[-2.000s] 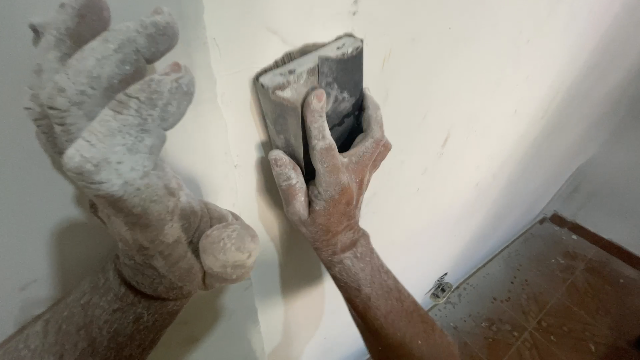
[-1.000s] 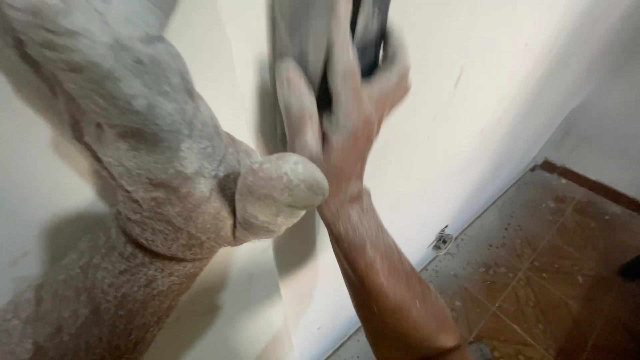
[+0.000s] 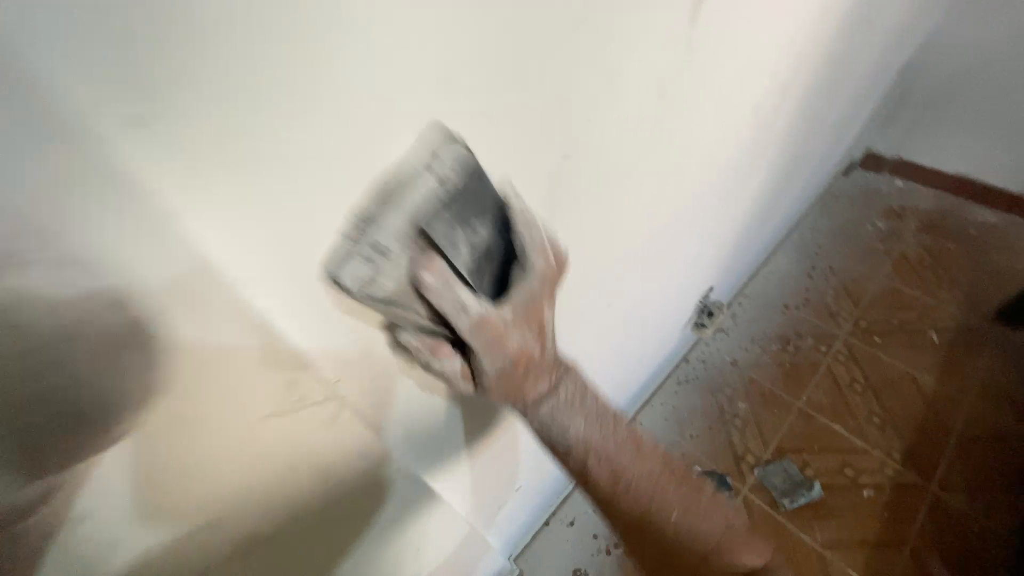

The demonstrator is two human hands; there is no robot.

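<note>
My right hand grips a sanding block wrapped in grey-black abrasive sheet, its fingers spread over the back and the sides. The block lies against the off-white wall, tilted, and is blurred. Dust coats the fingers and the block. At the left edge a large dark blur is part of my left hand or forearm, close to the camera. Its fingers cannot be made out, nor whether it touches anything.
An open electrical outlet box with bare fittings sits low on the wall. Brown floor tiles bear dust and crumbs. A grey scrap lies on them. A reddish-brown baseboard strip runs along the far wall.
My right hand has moved lower on the wall with the block, which is tilted differently. My left hand, large and dusty in the earlier frames, has moved mostly out at the left. The view has shifted.
</note>
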